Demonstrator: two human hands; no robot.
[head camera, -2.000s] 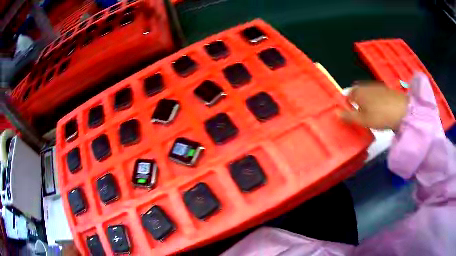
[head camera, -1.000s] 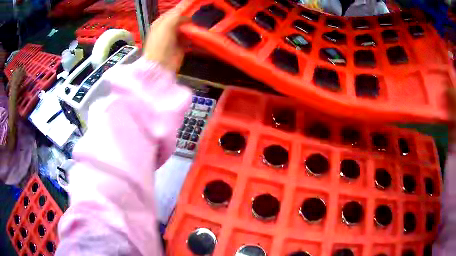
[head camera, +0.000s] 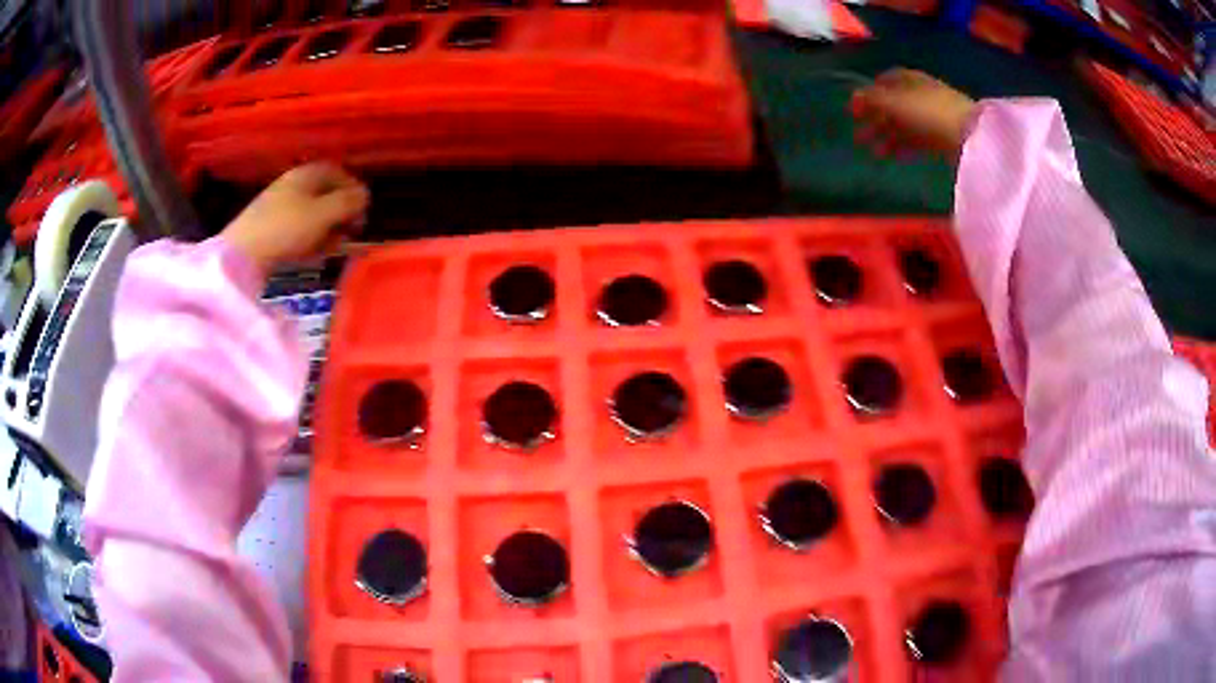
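A red-orange turnover tray (head camera: 580, 440) lies in front of me, its near edge cut off by the picture. Most of its square pockets hold round smartwatches (head camera: 671, 538) with black glass and silver rims; the far left pocket holds none. My left hand (head camera: 304, 214) is above the tray's far left corner, fingers curled, with nothing seen in it. My right hand (head camera: 910, 110) is beyond the far right part of the tray, over the dark green mat, fingers loosely bent and apart, with nothing seen in it. Both hands are slightly blurred.
Stacked red-orange trays (head camera: 467, 114) stand behind the tray, dark watches in the top one. A grey post (head camera: 127, 120) rises at the left. A white tape dispenser (head camera: 74, 320) stands at far left. A calculator (head camera: 318, 350) is partly hidden by my left sleeve. More trays (head camera: 1154, 127) lie far right.
The tray of square watches that my hands held up has moved back onto the stack, and both hands have come off it. The tray of round watches is now fully uncovered at its far side.
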